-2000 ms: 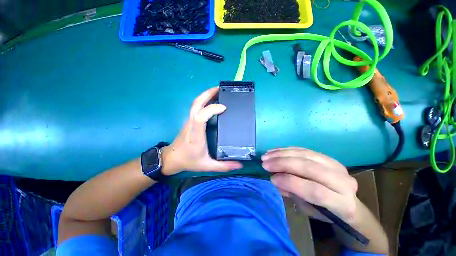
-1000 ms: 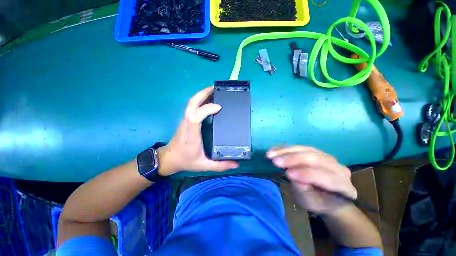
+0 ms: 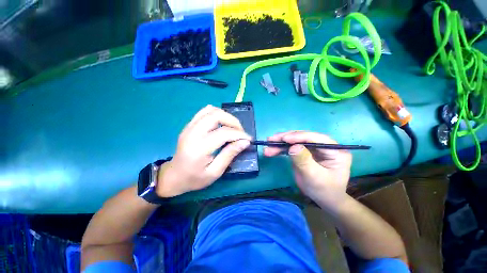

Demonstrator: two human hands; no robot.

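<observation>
The black housing [image 3: 245, 161] lies on the green bench top in front of me, its long side pointing away. A lime green flat strap [image 3: 241, 85] runs from its far end to a loose coil at the right. My right hand [image 3: 320, 166] holds a thin black stick-like tool [image 3: 342, 146] level, its left end at my left fingertips. My left hand [image 3: 205, 148] lies over the housing's left side and middle, with thumb and index finger pinched at the tool's left end. Whether they grip the tool or a small part is hidden.
A blue tray [image 3: 138, 57] of black parts and a yellow tray [image 3: 218, 33] of tiny dark screws stand behind. A black pen [image 3: 205, 81], grey strips [image 3: 269, 84] and grey-black pieces [image 3: 300, 82] lie beyond the housing. An orange electric screwdriver [image 3: 388, 101] lies at right.
My left hand has moved from gripping the housing's side to over its top. My right hand has come up beside the housing, with the tool now level between the hands. The view has shifted.
</observation>
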